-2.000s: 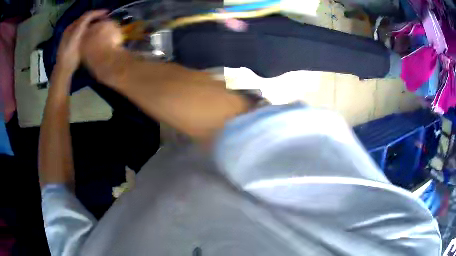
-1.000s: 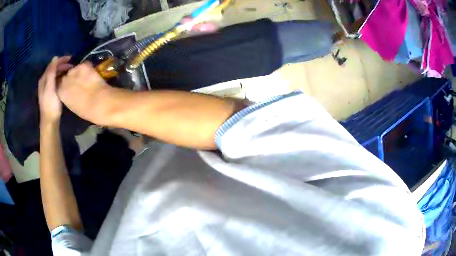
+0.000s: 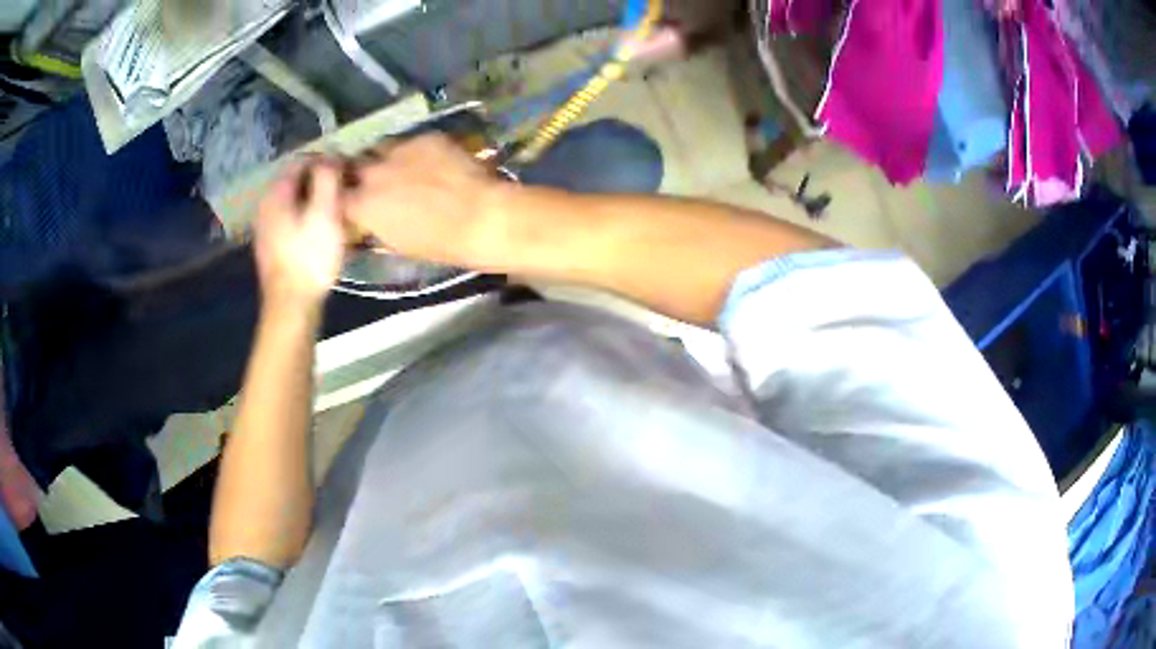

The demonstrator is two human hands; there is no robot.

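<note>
My right hand [image 3: 425,200] is closed around the handle of the steam iron, mostly hidden under it. The iron's dark plate with a pale rim [image 3: 399,273] shows below the hand, over dark cloth. A yellow coiled hose [image 3: 577,112] runs from it up to the right. My left hand [image 3: 299,247] is beside the right hand, fingers bent at the cloth; whether it grips anything is unclear. The dark trousers [image 3: 140,349] spread to the left. The grey padded arm's rounded end [image 3: 602,159] shows bare beyond my right forearm.
Magenta cloth [image 3: 887,89] and light-blue cloth [image 3: 970,102] hang at the upper right. A blue crate [image 3: 1046,336] stands at the right. Papers [image 3: 178,64] lie at the upper left, near metal bars. Blue cloth [image 3: 1116,545] is at the lower right.
Both hands and the iron have moved right in the picture. The dark cloth has come off the right part of the padded arm and now lies further left. The view has shifted.
</note>
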